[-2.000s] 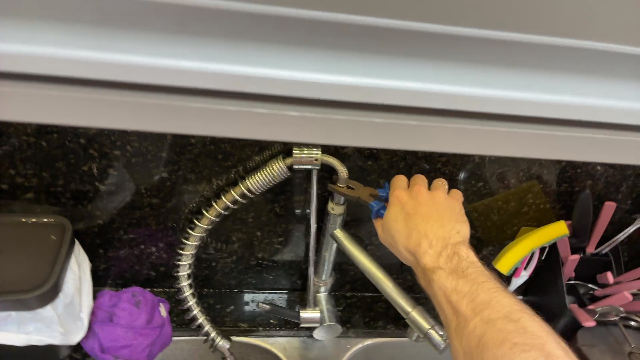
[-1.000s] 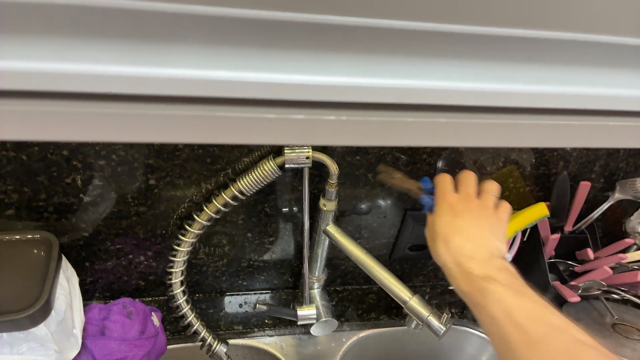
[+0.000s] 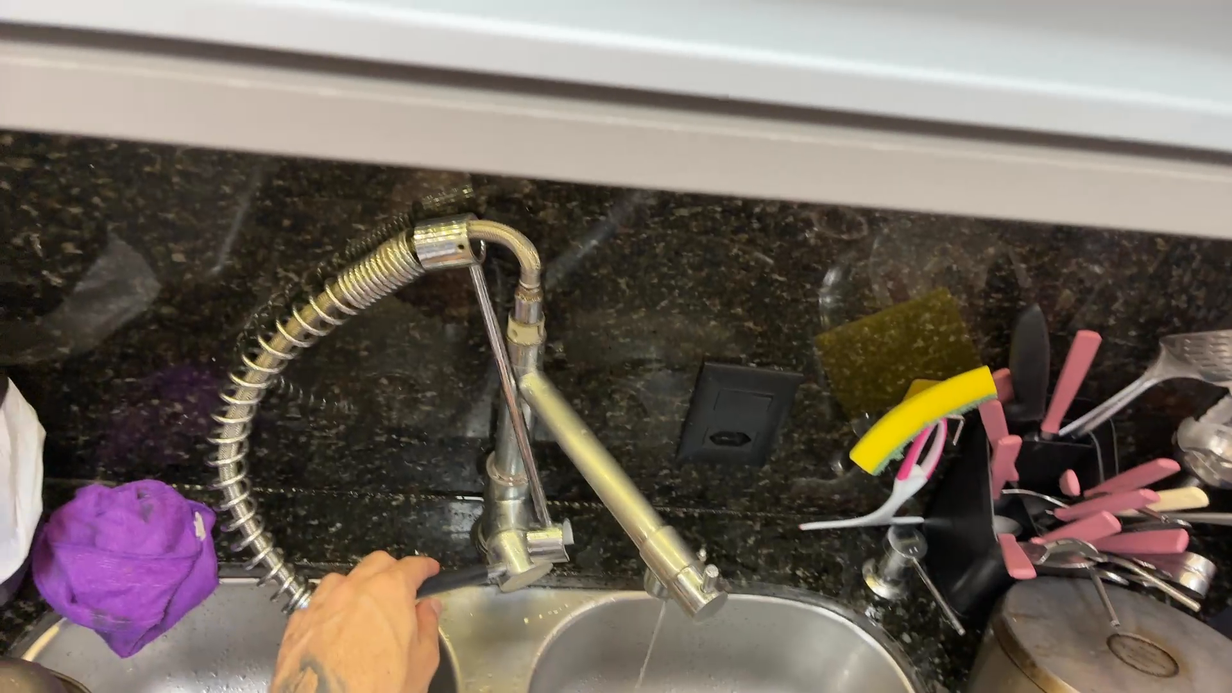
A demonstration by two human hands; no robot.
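Observation:
The faucet's lever handle (image 3: 460, 581) points left from the base of the metal kitchen faucet (image 3: 507, 481). My left hand (image 3: 361, 621) comes up from the bottom edge over the left sink basin, its fingers closed around the lever's end. Beside my fingers ends the spring-wrapped hose (image 3: 231, 433), which curves up to a metal collar (image 3: 446, 243) and a short braided bend (image 3: 515, 245) above the faucet column. A straight spout (image 3: 602, 462) slants down to the right, and a thin stream of water (image 3: 654, 640) falls from it into the right basin (image 3: 760, 645). My right hand is out of view.
A purple cloth (image 3: 130, 563) lies left of the sink. To the right are a yellow sponge (image 3: 924, 419), a black holder (image 3: 958, 520) with pink-handled utensils, and a metal pot (image 3: 1107, 640). A black wall outlet (image 3: 739, 414) sits behind; a light cabinet edge (image 3: 616, 144) crosses above.
My right hand, earlier holding blue-handled pliers by the hose bend, moved right and has left the view. My left hand has come in at the lever. A thin stream of water now shows under the spout.

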